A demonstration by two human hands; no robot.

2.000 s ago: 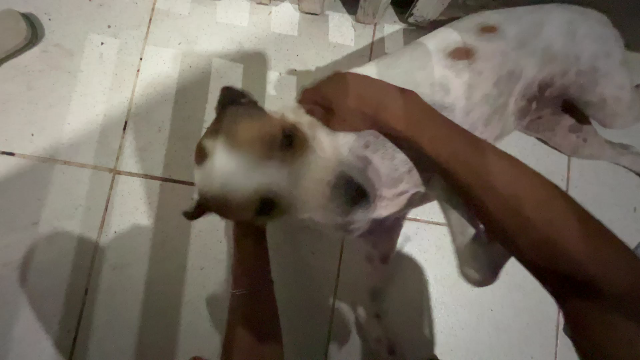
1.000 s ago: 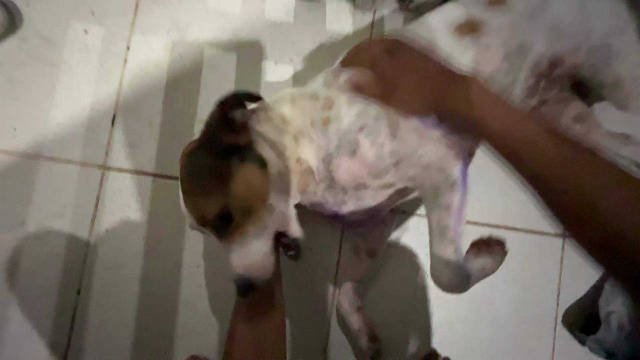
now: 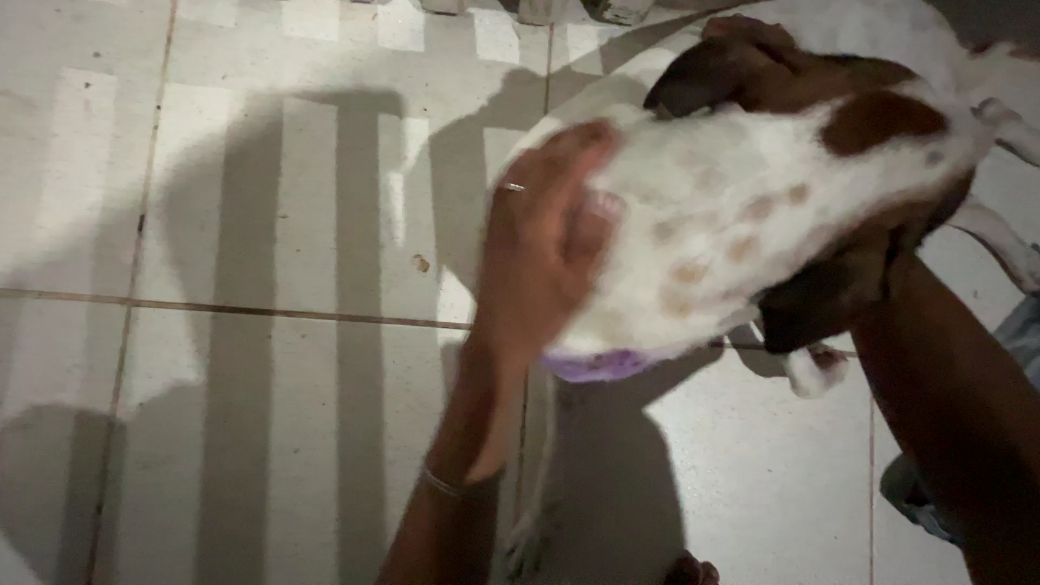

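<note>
A white dog with brown patches (image 3: 715,187) is at the upper right, its head turned towards the right edge and both dark brown ears showing. My left hand (image 3: 548,236), with a ring on a finger and a bracelet at the wrist, rests on the dog's neck or shoulder fur, fingers slightly bent and blurred. Just under that hand is a purple band (image 3: 601,366), seemingly a collar. My right forearm (image 3: 934,366) comes up from the lower right to the dog's head; the hand is mostly hidden by the head and ear.
Light floor tiles (image 3: 325,390) with dark joints lie under the dog, crossed by striped shadows. Toes (image 3: 691,569) show at the bottom edge. Bluish fabric (image 3: 918,500) is at the lower right. Slat-like ends (image 3: 536,10) line the top edge.
The dog's head has swung from the left to the right. My left hand has moved from under its muzzle onto the neck area. My right hand has left the dog's neck for its head.
</note>
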